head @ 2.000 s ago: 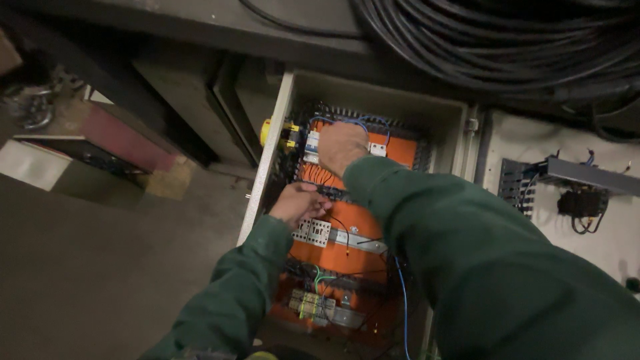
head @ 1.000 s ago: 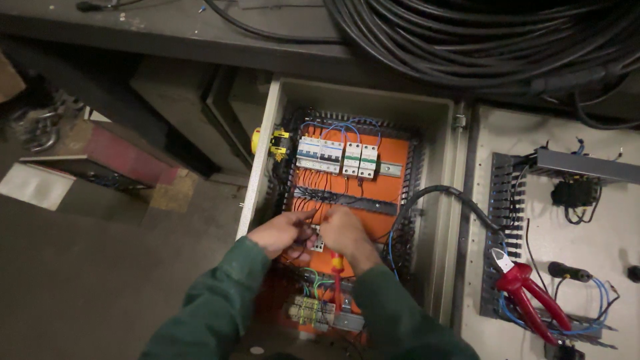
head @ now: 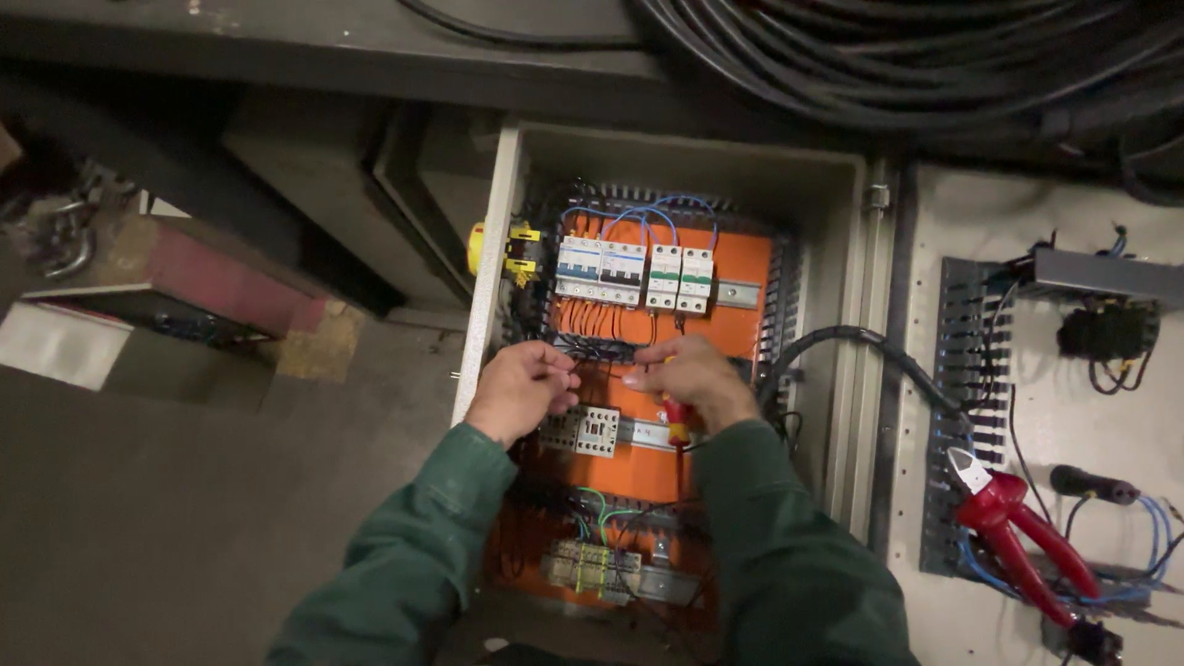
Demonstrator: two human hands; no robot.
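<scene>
Inside an open grey electrical enclosure (head: 837,277), my left hand (head: 527,388) pinches a thin dark wire above the contactors (head: 597,431). Beside it on the right, my right hand (head: 696,381) holds a red and yellow insulated screwdriver (head: 679,421) in its palm, shaft toward the bottom of the view. Its thumb and index finger are at the wires by the wiring duct (head: 601,350); whether they grip one is unclear. Circuit breakers (head: 601,268) with blue wires on top sit above both hands on the orange mounting plate (head: 740,250). Terminal blocks (head: 592,569) are below.
On the enclosure door (head: 1036,213) at right lie red-handled diagonal cutters (head: 1017,536), blue wires and a slotted duct (head: 957,388). A thick black cable (head: 832,335) crosses from box to door. Coiled black cable (head: 879,55) lies above. A yellow switch part (head: 490,250) is at the left wall.
Both hands have moved up from over the contactors, which now show. Two seconds ago my right hand was over the breakers. The screwdriver stays in my right hand since one second ago.
</scene>
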